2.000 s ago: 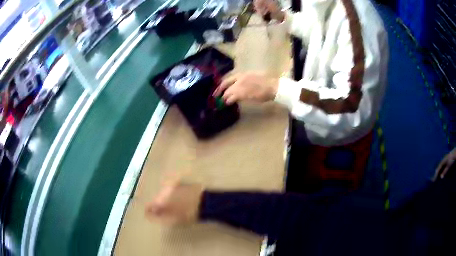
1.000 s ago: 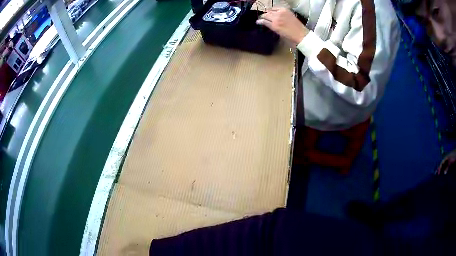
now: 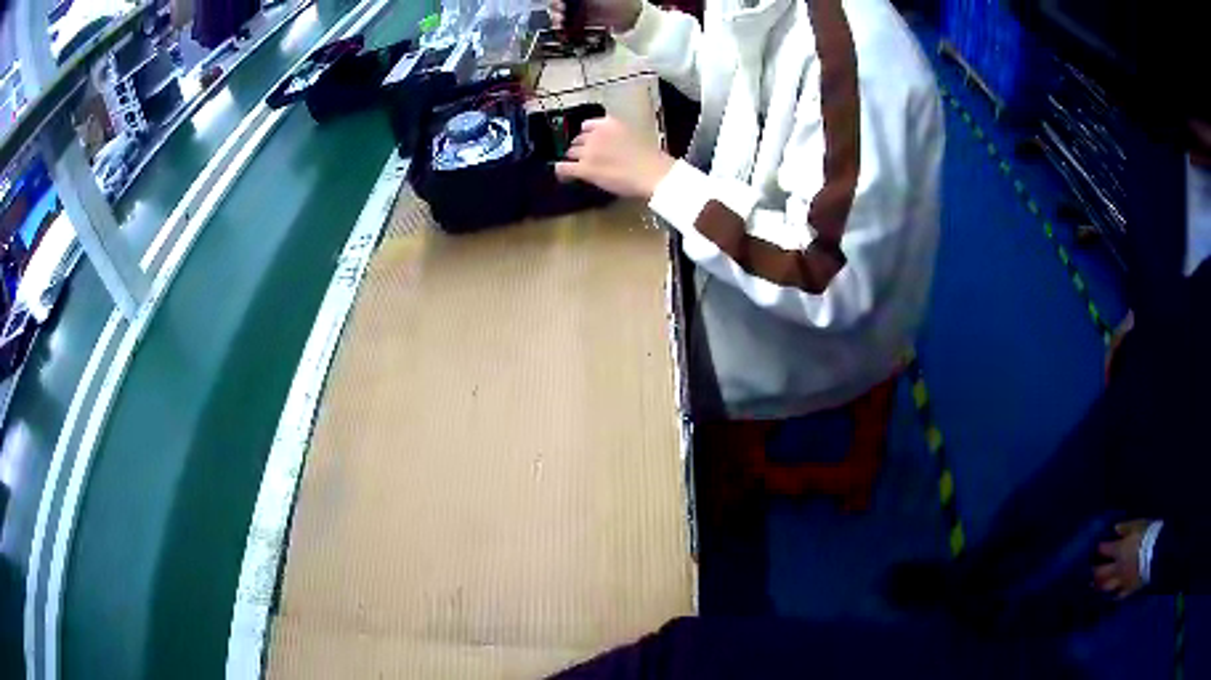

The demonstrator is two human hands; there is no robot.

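An open black cabinet shell (image 3: 571, 179) lies on the ribbed cardboard bench cover (image 3: 491, 438). Against its left side is the black front baffle (image 3: 458, 199) with a silver speaker driver (image 3: 472, 140) on it. Thin reddish wires show above the driver. A co-worker's hand (image 3: 618, 157) reaches to the shell; small green and red specks show beside its fingers. The co-worker's other hand holds a small dark thing at the top edge. Only a dark sleeve of mine shows at the bottom edge; neither of my hands is in the picture.
A green conveyor (image 3: 199, 385) with a white edge rail runs along the left, carrying other black units (image 3: 325, 80). The co-worker (image 3: 823, 199) sits on a red stool (image 3: 830, 458) right of the bench. Another dark-clothed person's hand (image 3: 1126, 558) appears at the right.
The view has shifted, and the speaker unit shows lower and further left than one second ago. My hand, blurred over the cardboard two seconds ago, is out of the picture.
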